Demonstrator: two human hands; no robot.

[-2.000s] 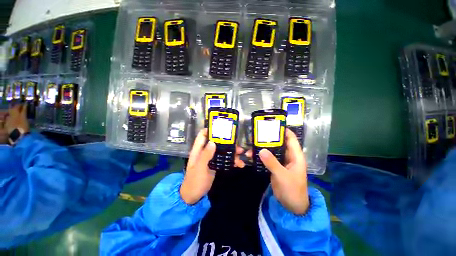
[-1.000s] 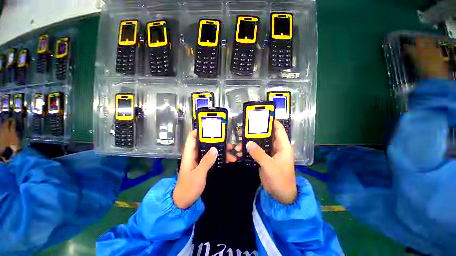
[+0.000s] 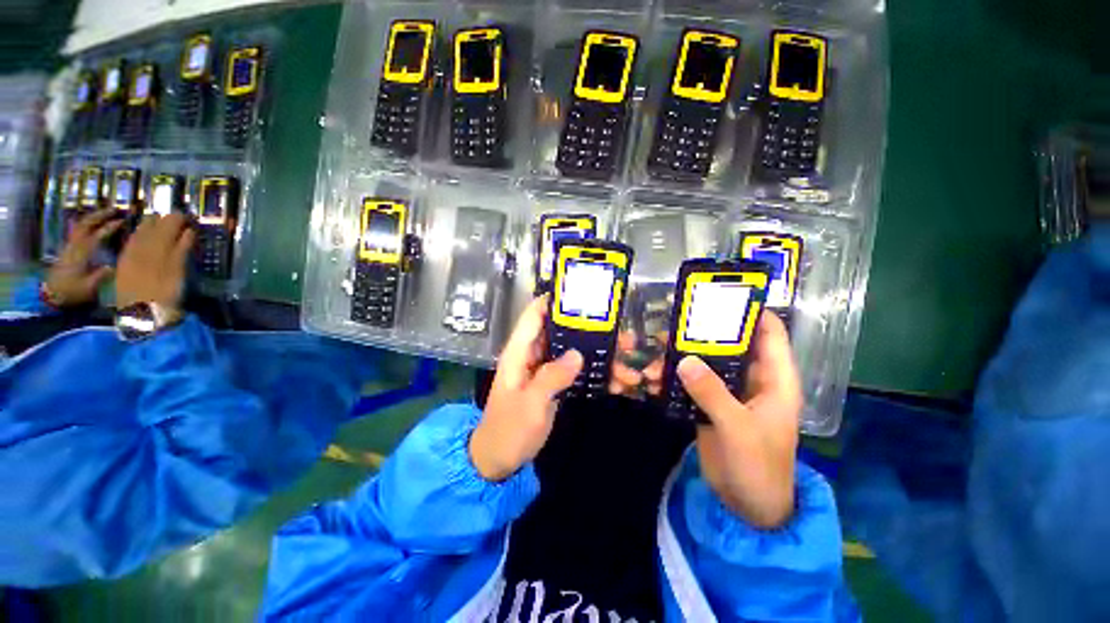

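My left hand [image 3: 526, 396] holds a black keypad phone [image 3: 589, 292] with a yellow frame and a lit white screen, thumb on its keys. My right hand [image 3: 749, 420] holds a second such phone [image 3: 718, 319], also lit white, thumb on its keys. Both phones are above the near edge of a clear blister tray [image 3: 336, 274]. The tray's far row holds several phones with dark screens. Its near row holds a phone [image 3: 382, 250] at the left, an empty pocket [image 3: 476, 270], and two blue-lit phones partly hidden behind the held ones; another pocket between them shows no phone.
At the left, a neighbouring worker's hands [image 3: 152, 262] are over another tray of phones [image 3: 250, 164]. At the right are a blue sleeve [image 3: 1053, 402] and part of a tray [image 3: 1061, 183]. The bench top [image 3: 949, 231] is green.
The view has shifted, so the tray appears further right. Both phones stay in my hands with white screens. The left neighbour's two hands now show; the right neighbour's hand has left its tray.
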